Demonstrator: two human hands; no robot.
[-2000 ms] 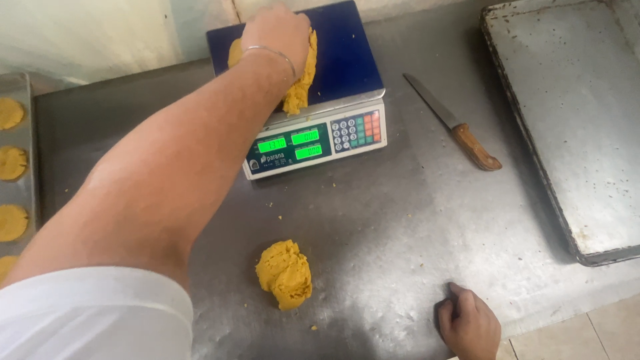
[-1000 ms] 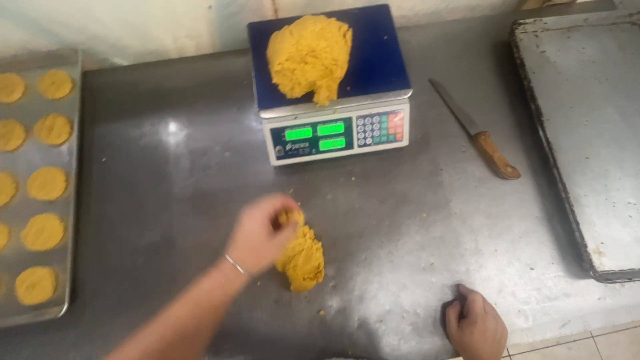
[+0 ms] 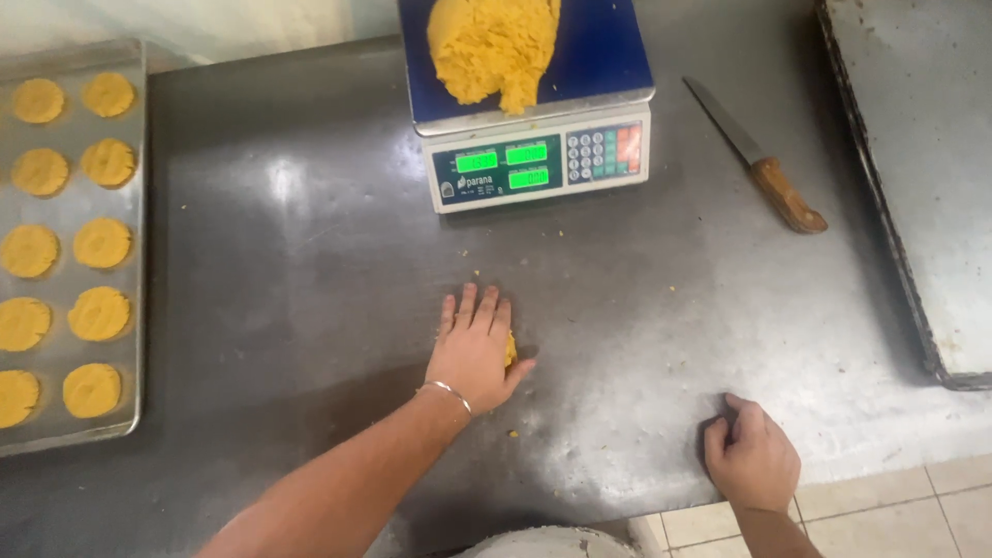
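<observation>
My left hand (image 3: pixel 473 353), a thin silver bracelet at its wrist, lies palm down with spread fingers over a piece of yellow dough (image 3: pixel 510 350) on the metal worktop. Most of that piece is hidden; a bit of it shows between thumb and forefinger. Near the front edge my right hand (image 3: pixel 752 453) rests on the worktop with its fingers curled and nothing visible in it. A large lump of yellow dough (image 3: pixel 496 46) sits on the blue plate of a digital scale (image 3: pixel 540 167), beyond my left hand.
A metal tray (image 3: pixel 142 256) with several flat dough rounds (image 3: pixel 102 242) stands at the left. Right of the scale lies a knife with a wooden handle (image 3: pixel 787 195). An oven tray with a dark, worn rim (image 3: pixel 883 186) is at the right. Small dough crumbs dot the steel worktop (image 3: pixel 310 310).
My left hand has gone from the dough on the scale to the smaller piece on the worktop, and now lies flat over it. My right hand has stayed near the front edge.
</observation>
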